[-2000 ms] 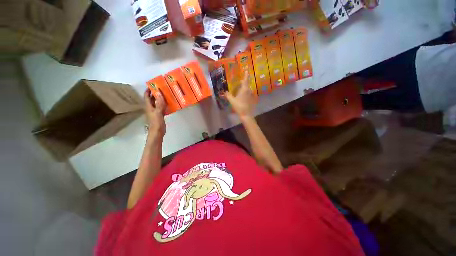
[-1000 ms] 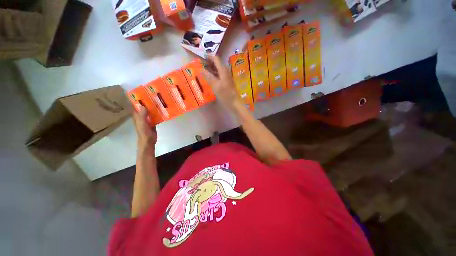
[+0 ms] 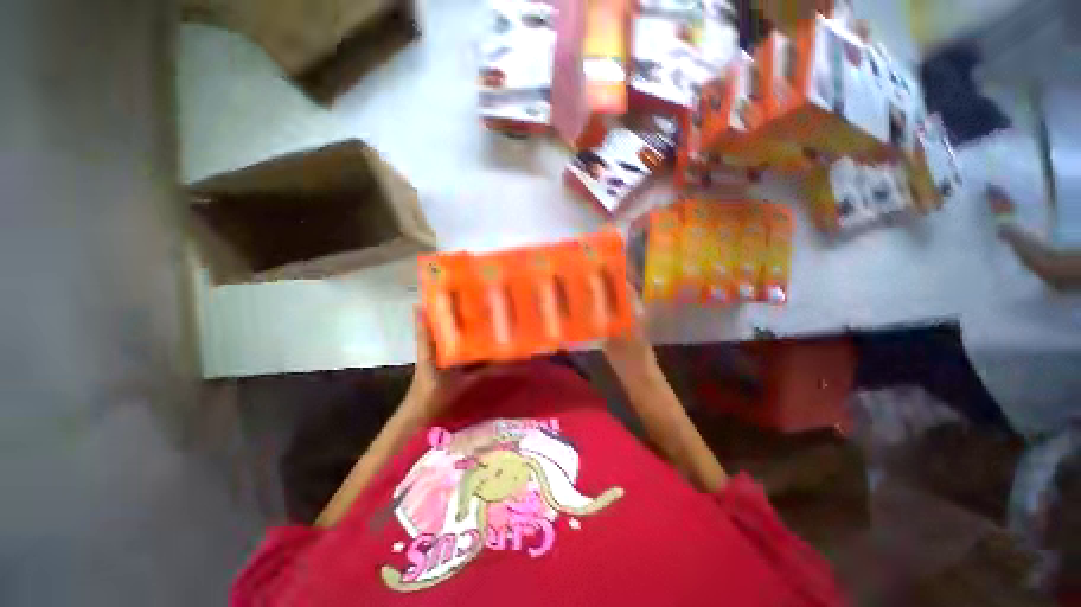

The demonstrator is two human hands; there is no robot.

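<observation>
A row of several orange retail boxes (image 3: 528, 302) is held between my two hands, near the table's front edge, dark slots facing up. My left hand (image 3: 429, 347) is at the row's left end, mostly hidden by the boxes. My right hand (image 3: 626, 326) presses the right end; its fingers are partly hidden. An open brown carton (image 3: 397, 213) lies on the table to the left, its dark inside showing. Another row of yellow-orange boxes (image 3: 717, 251) stands on the table to the right. The frame is blurred.
A heap of retail boxes (image 3: 830, 89) with white picture sides is at the back right. A pink sheet (image 3: 571, 71) lies among boxes. Another brown carton (image 3: 344, 48) is at the back left. A red-orange stool (image 3: 788, 382) is below the table. Another person's hand (image 3: 1008, 213) shows at right.
The held row has moved right and off its earlier place, gripped at both ends. My right hand has shifted to the row's right end. The view has turned, showing more of the heap.
</observation>
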